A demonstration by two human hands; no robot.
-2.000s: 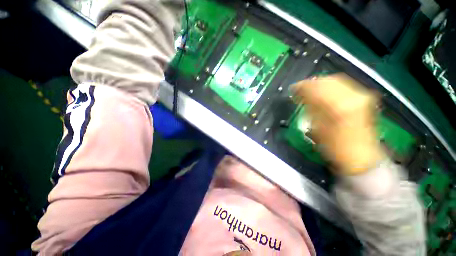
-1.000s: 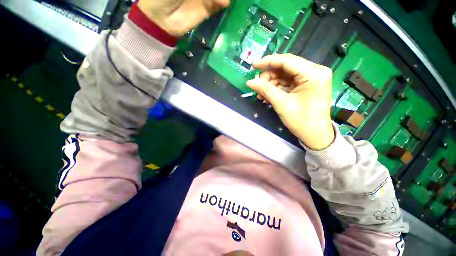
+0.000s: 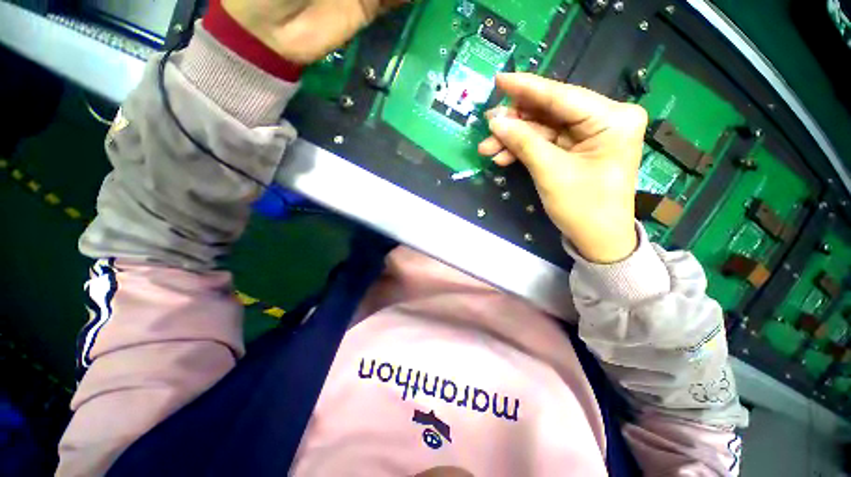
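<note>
A green circuit board (image 3: pixel 411 121) lies in a black carrier (image 3: pixel 392 166). It bears a white part with a red mark (image 3: pixel 464 94) and a small dark part (image 3: pixel 495 34). My right hand (image 3: pixel 583 154) is over the board's right side, thumb and index finger bent close together; whether something small is between them cannot be told. My left hand (image 3: pixel 303 28), with a red band (image 3: pixel 244 42) on its wrist, is over the board's upper left, its fingers cut off by the top edge.
More boards to the right bear dark brown strips (image 3: pixel 680 146) and orange-brown blocks (image 3: pixel 660 208). A silver-white rail (image 3: pixel 401 210) runs between my body and the carriers. A thin dark cord (image 3: pixel 173 116) hangs along my left sleeve. Small knobs stand on the carrier frames.
My right hand has come from a blurred position over boards farther right to the near board, its fingertips now closer together. My left hand has come partly into view at the top.
</note>
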